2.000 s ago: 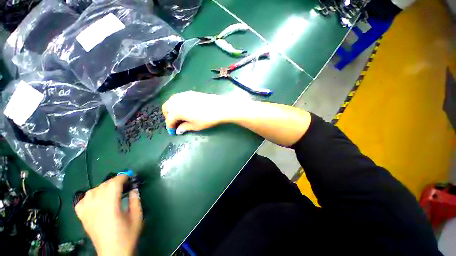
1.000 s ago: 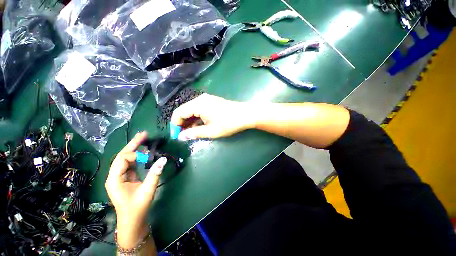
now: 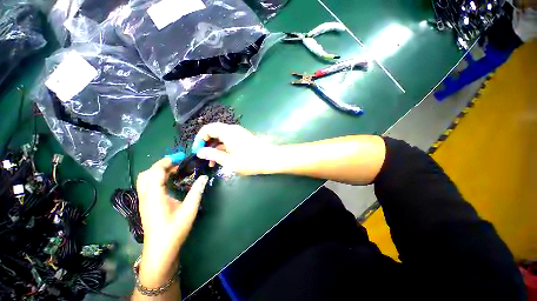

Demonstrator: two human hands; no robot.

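My left hand (image 3: 168, 197), with a blue cover on a fingertip, holds a black housing (image 3: 189, 169) between thumb and fingers. My right hand (image 3: 226, 150), also with a blue fingertip cover, has its thumb and finger pinched at the top of the housing; whether a small part is between them is hidden. A coiled black cord (image 3: 127, 213) lies on the green mat beside my left wrist. A loose pile of small black pieces (image 3: 209, 117) lies just behind my right hand.
Clear plastic bags (image 3: 112, 97) lie at the back left. A harness pile (image 3: 44, 235) is at the left. Red-and-blue pliers (image 3: 327, 88) and green-and-white pliers (image 3: 315, 40) lie behind my right forearm. More dark parts (image 3: 465, 20) sit at the far right corner.
My right hand has moved from the pile of small pieces to the housing. My left hand has brought the housing up to it, and the two hands now meet.
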